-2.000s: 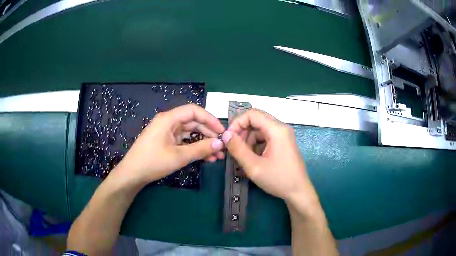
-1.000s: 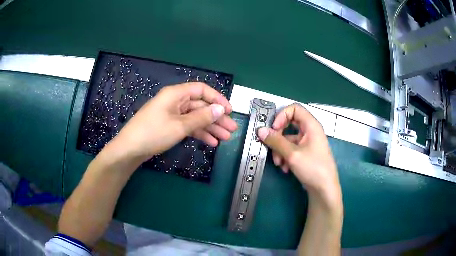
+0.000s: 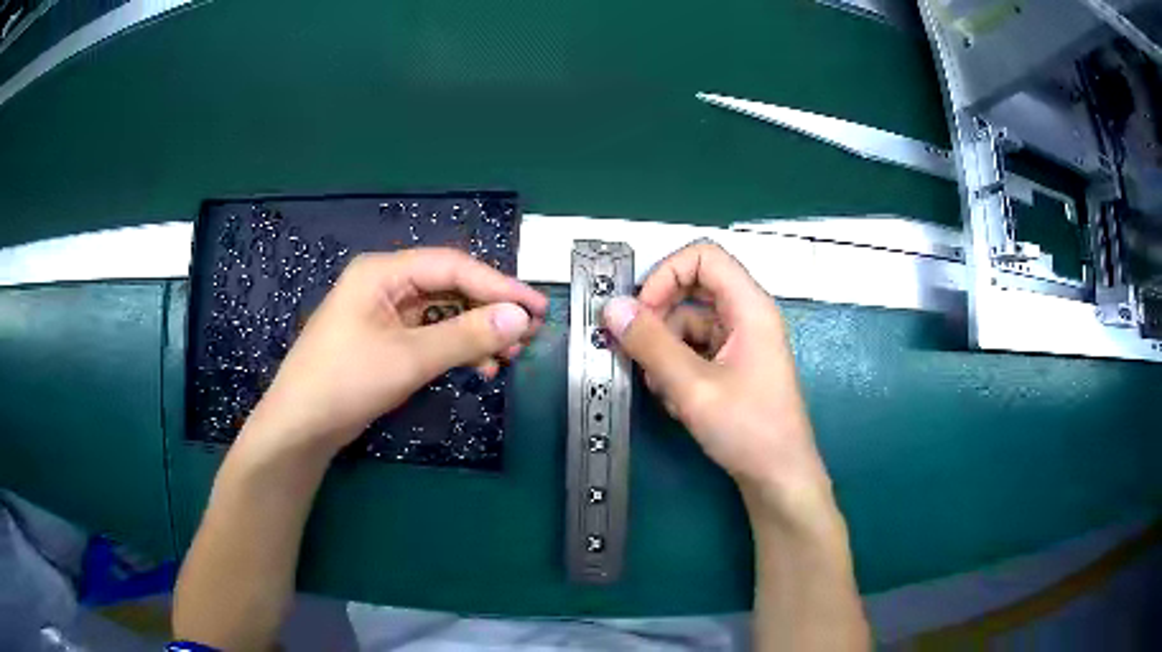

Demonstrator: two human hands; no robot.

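Observation:
The narrow grey-brown fixture bar lies lengthwise in front of me, with small dark, glinting components in several seats. My right hand is at its right edge, thumb and finger together at the upper seats; whether they pinch a component is hidden. My left hand is over the tray's right part, thumb against the fingers, a few dark ringed components showing inside the curled fingers. The shallow black parts tray is scattered with shiny specks, partly hidden by my left hand.
The green bench is crossed by a silver-white strip behind the bar. A pointed guide rail leads to the silver machine frame at the right. Blue material shows at the lower left.
My hands, together two seconds ago, are now apart, the right at the bar's upper seats. My left fingers have closed from their looser pose one second ago. The camera view has also shifted.

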